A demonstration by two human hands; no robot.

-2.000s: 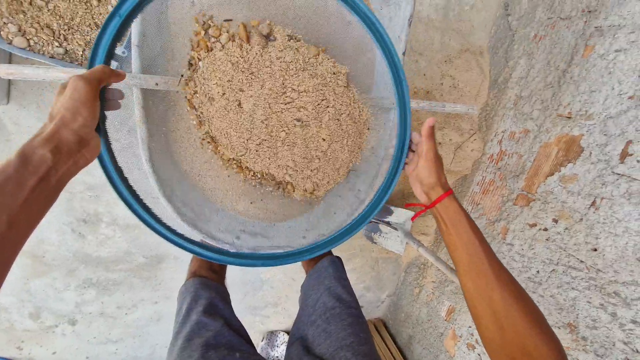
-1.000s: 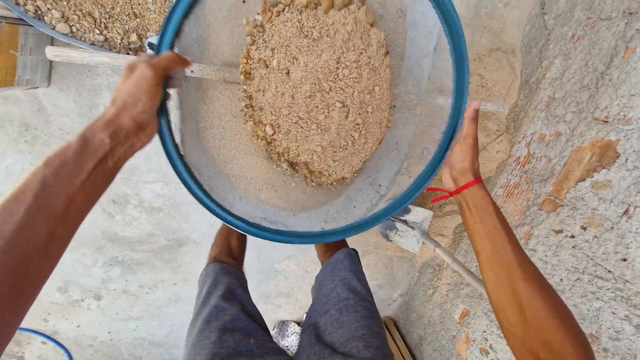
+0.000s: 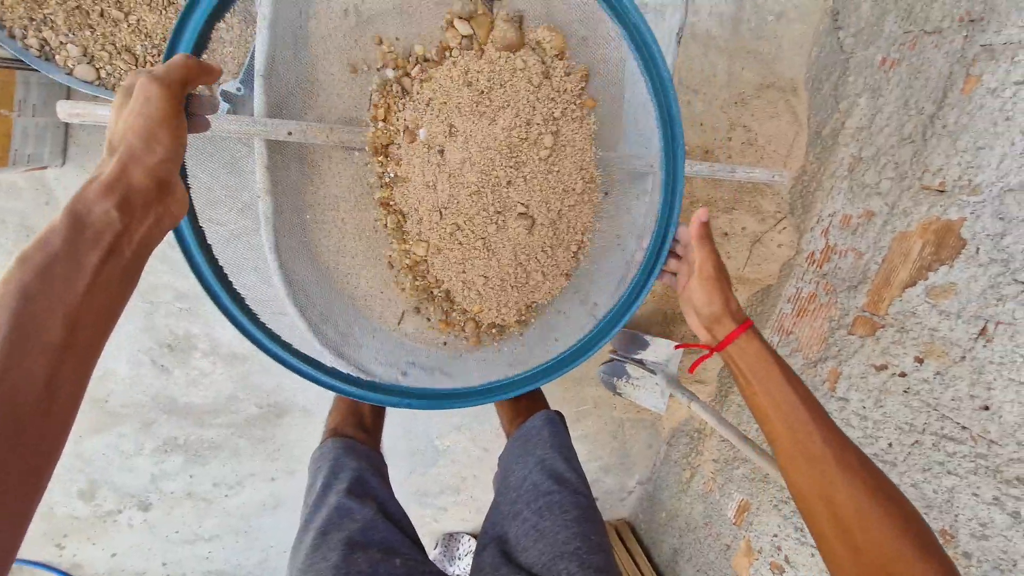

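A round sieve with a blue rim (image 3: 400, 396) and fine mesh bears a heap of sand (image 3: 496, 184), with pebbles along its left and upper edges. My left hand (image 3: 152, 132) grips the rim at the upper left, fingers curled over it. At the right side my right hand (image 3: 700, 276), a red string at its wrist, supports the rim with the thumb apart; its fingertips are partly hidden behind the rim. Beneath the mesh runs a wooden bar (image 3: 296, 130), whose ends stick out on both sides. What lies under the sieve is largely hidden.
A container of gravel (image 3: 96, 36) stands at the upper left. Below my right hand, a shovel (image 3: 652, 368) leans near the rough wall (image 3: 904, 384). Wooden boards (image 3: 628, 548) lie at the bottom, and a blue hose (image 3: 40, 566) crosses the lower left corner.
Sand and pebbles have shifted within the sieve, and the heap now looks longer from top to bottom. The sieve has moved between both hands, which stay at its rim.
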